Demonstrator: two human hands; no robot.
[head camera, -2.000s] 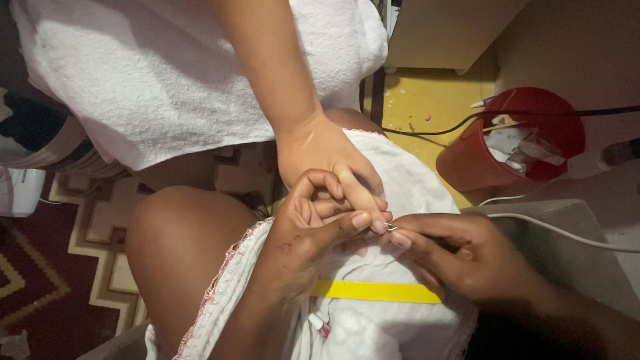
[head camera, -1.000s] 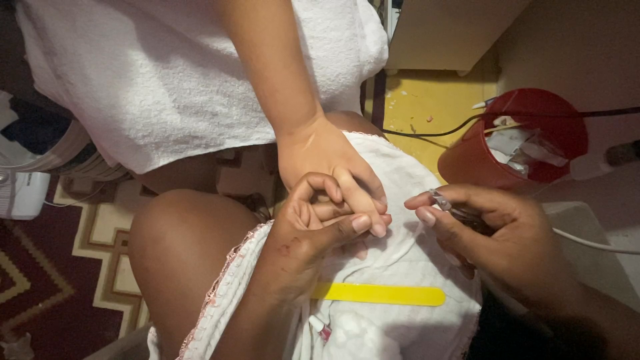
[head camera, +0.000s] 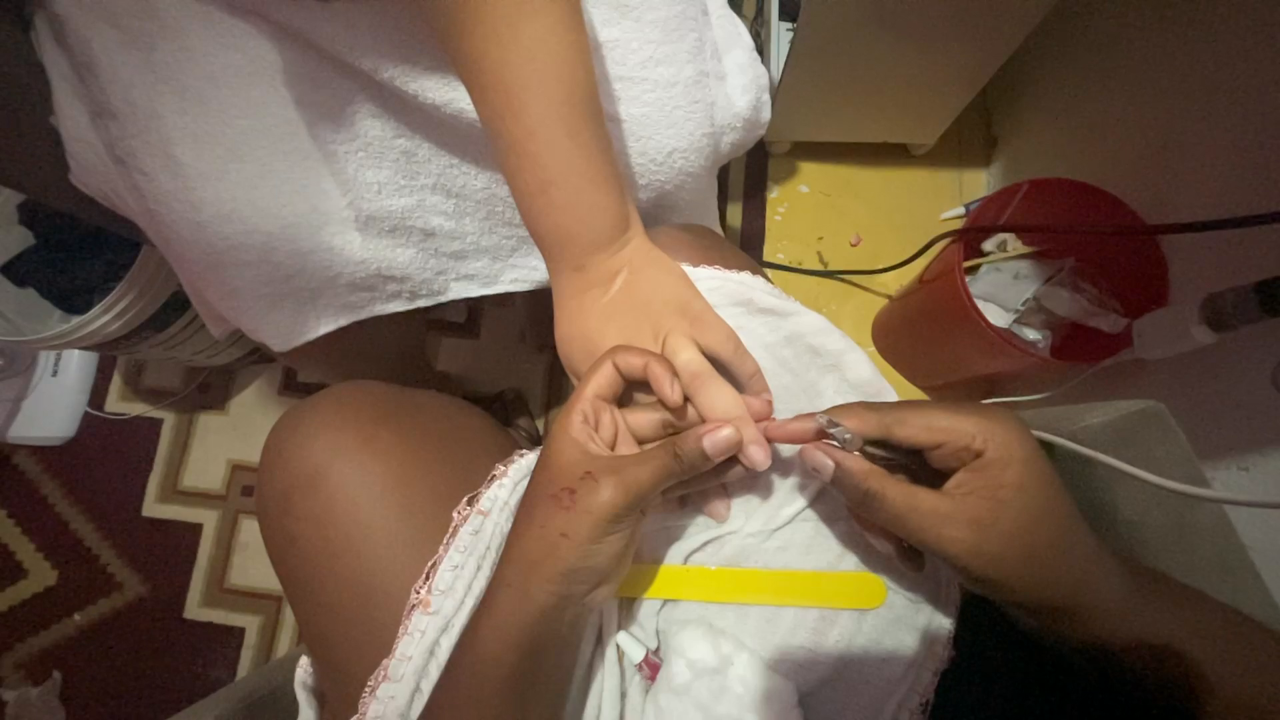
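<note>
My left hand (head camera: 625, 440) holds a finger of another person's hand (head camera: 640, 310) between thumb and fingers, above a white cloth (head camera: 800, 350) on my lap. Just to the right, my right hand (head camera: 930, 470) holds a small metal nipper or clipper (head camera: 838, 432), its handles mostly hidden in the palm. My right index fingertip is at or very near the held finger's tip. Below the hands lies a yellow nail file (head camera: 755, 587). Near the lower edge are white cotton (head camera: 710, 675) and a small tube or bottle (head camera: 640, 655) with a white cap, partly among the cloth folds.
A white towel (head camera: 400, 150) covers the other person's lap. At the right stands a red bin (head camera: 930, 320) with waste in it, crossed by a black cable (head camera: 900, 262). A white cable (head camera: 1150, 475) runs behind my right hand. A bucket (head camera: 190, 320) stands at the left on a patterned rug (head camera: 110, 560).
My right hand first held the metal tool at the fingertip, then drew back to the right; now its index finger is back close to the held finger. My left hand keeps its hold.
</note>
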